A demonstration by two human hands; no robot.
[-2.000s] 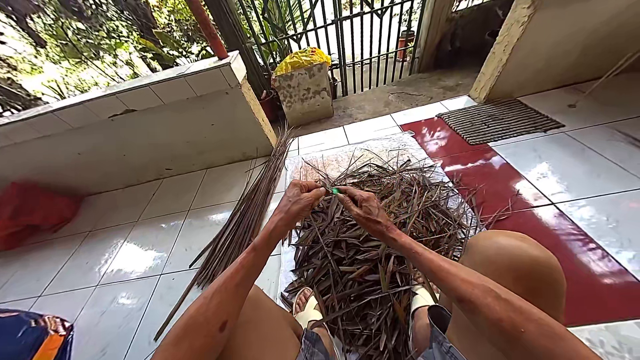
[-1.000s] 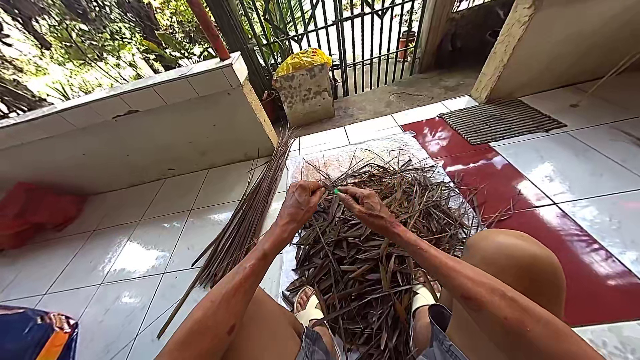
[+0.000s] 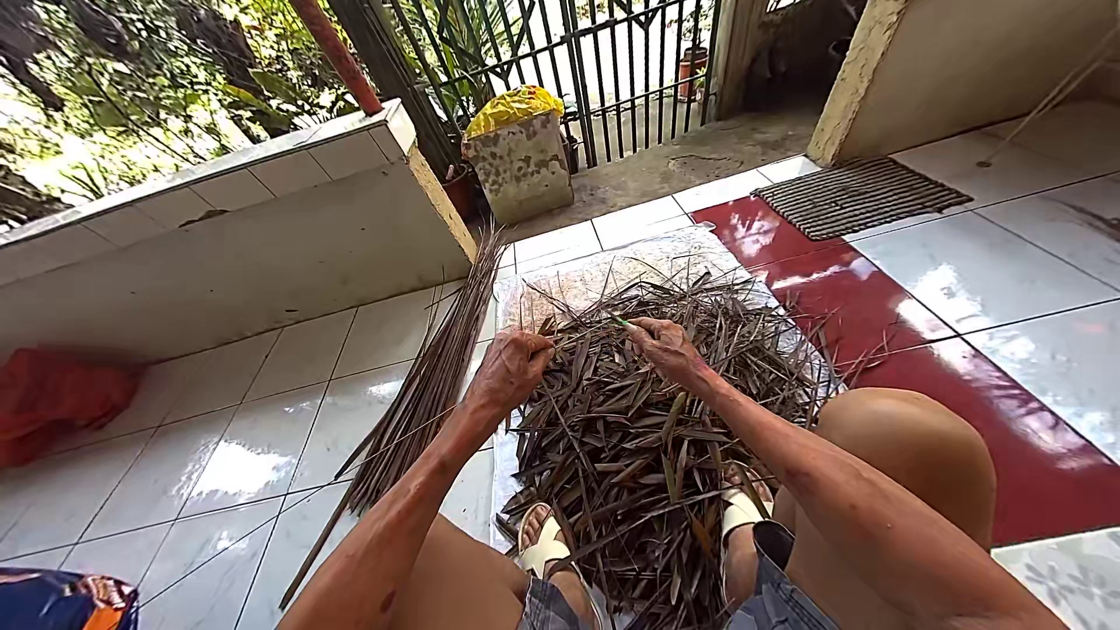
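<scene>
My left hand [image 3: 512, 367] pinches a thin leaf strip above the left side of a heap of dry brown palm leaf pieces [image 3: 630, 437]. My right hand [image 3: 662, 348] is closed on a small tool with a green part [image 3: 621, 322], possibly a knife; its blade cannot be made out. The heap lies on a white sheet [image 3: 560, 284] between my sandalled feet. Left of the sheet a bundle of long thin leaf midribs [image 3: 437, 385] rests on the tiles. One long thin rib passes from near my left hand down to the left.
A tiled low wall [image 3: 262, 236] runs along the left, with a red cloth or bag [image 3: 61, 398] near its foot. Ahead are a concrete block [image 3: 525, 166] topped by yellow plastic [image 3: 514, 109] and a metal gate [image 3: 604, 79]. A ribbed mat [image 3: 862, 194] lies at right.
My hands were close together in both earlier frames; now they are farther apart, with the green part nearer my right hand's side.
</scene>
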